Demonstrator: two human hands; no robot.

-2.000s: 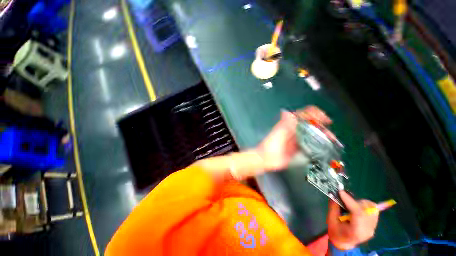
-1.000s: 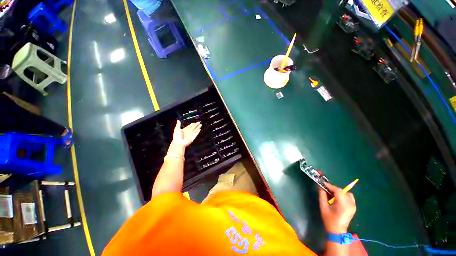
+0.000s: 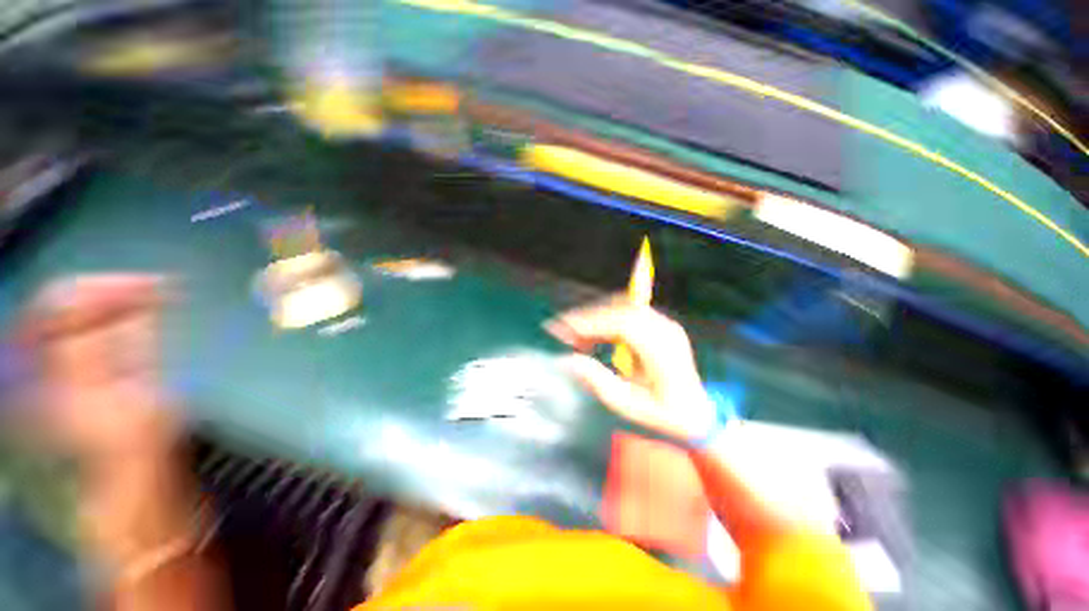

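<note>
The view is strongly blurred. My right hand (image 3: 645, 364) is over the green bench mat, thumb and forefinger apart, with a yellow stick (image 3: 643, 277) kept between its fingers. A pale, smeared patch (image 3: 502, 392) lies left of its fingertips; whether it is a circuit board or glare cannot be told. My left hand (image 3: 102, 346) is smeared at the left side, and whether it holds anything cannot be told. A cream pot (image 3: 308, 290) stands on the mat between the hands. A small white and orange item (image 3: 414, 270) lies beside the pot.
The black slotted tray (image 3: 281, 519) shows below the bench edge. A dark conveyor strip (image 3: 514, 221) runs behind the mat. A red card (image 3: 654, 489), white sheets with a dark calculator (image 3: 866, 513) and a pink bundle (image 3: 1051, 537) are at the right.
The view has swung right. My left hand has left the place over the tray. My right hand no longer clearly shows the board it held; the yellow stick is still in it.
</note>
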